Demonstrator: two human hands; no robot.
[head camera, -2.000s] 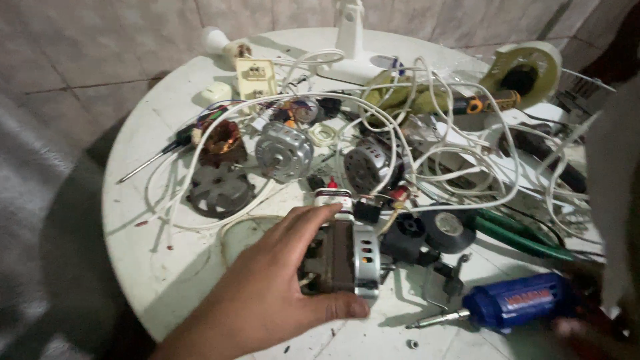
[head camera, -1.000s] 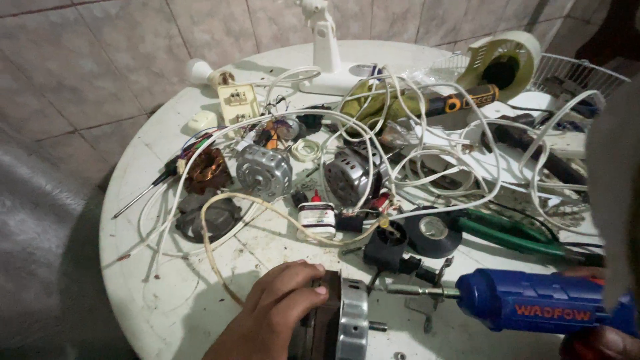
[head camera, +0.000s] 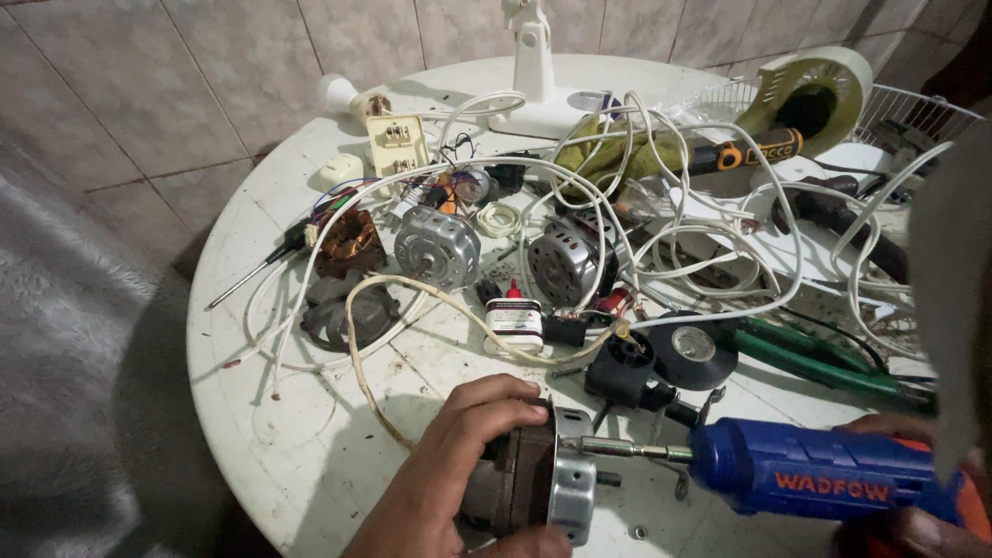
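My left hand (head camera: 446, 473) grips a small electric motor (head camera: 535, 473) at the bottom centre, fingers over its top and thumb at its lower edge. Its silver metal end cover faces right, with a shaft sticking out. In my right hand (head camera: 907, 527), at the right edge, is a blue Wadfow cordless screwdriver (head camera: 814, 469). The socket bit (head camera: 635, 449) points left, its tip at the end cover near the upper rim. Part of my right hand is hidden by a pale blurred shape. A yellowish cable (head camera: 360, 349) loops from behind the motor.
Beyond lie a silver motor cover (head camera: 438, 248), another motor (head camera: 570, 260), a copper-wound stator (head camera: 349, 244), a small white bottle (head camera: 514, 325), black tape (head camera: 692, 349), green-handled pliers (head camera: 814, 360), a long screwdriver (head camera: 260, 263) and tangled white cable (head camera: 790, 232). A white stand (head camera: 531, 101) rises behind.
The screwdriver has come up from the table in my right hand, and its bit now reaches the motor cover. The motor in my left hand has moved toward the near edge.
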